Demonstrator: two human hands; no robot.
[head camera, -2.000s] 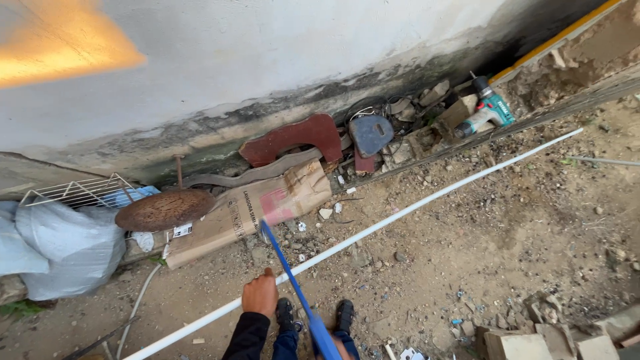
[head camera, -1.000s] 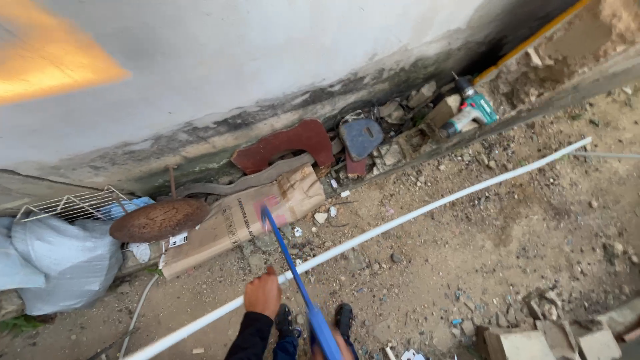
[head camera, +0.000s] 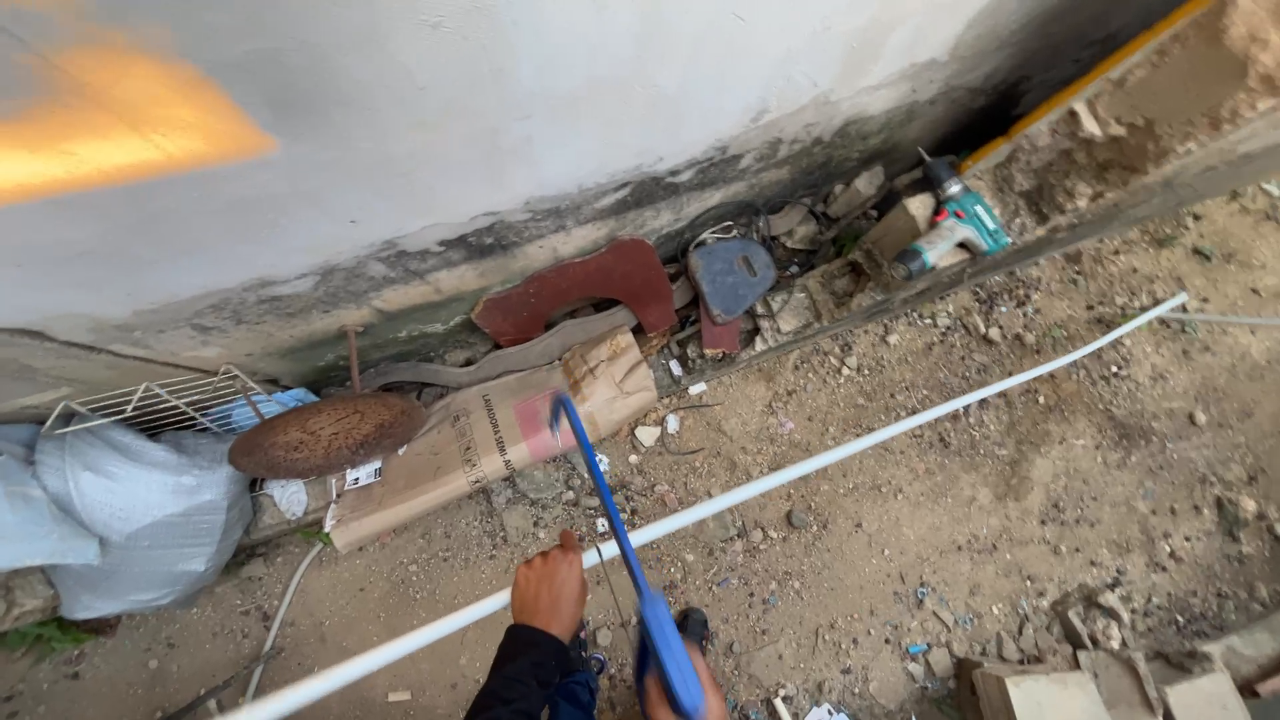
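A long white plastic pipe (head camera: 840, 455) runs diagonally across the view. My left hand (head camera: 550, 588) is closed around it at the lower middle. To the right of that hand, a blue hacksaw (head camera: 625, 545) lies over the pipe, its thin blade close beside my left hand. My right hand (head camera: 690, 690), at the bottom edge, grips the hacksaw's handle and is partly hidden by it. Whether the blade has cut into the pipe cannot be told.
By the wall lie a flattened cardboard box (head camera: 430, 475), a rusty metal disc (head camera: 325, 435), a wire rack (head camera: 150, 400), plastic bags (head camera: 145, 510), red boards (head camera: 590, 285) and a blue-grey board (head camera: 733, 278). A cordless drill (head camera: 955, 225) rests on a ledge. Broken blocks (head camera: 1040, 695) sit lower right.
The far right end of the pipe has shifted and its bend looks different. Both hands keep their holds on the pipe and the hacksaw.
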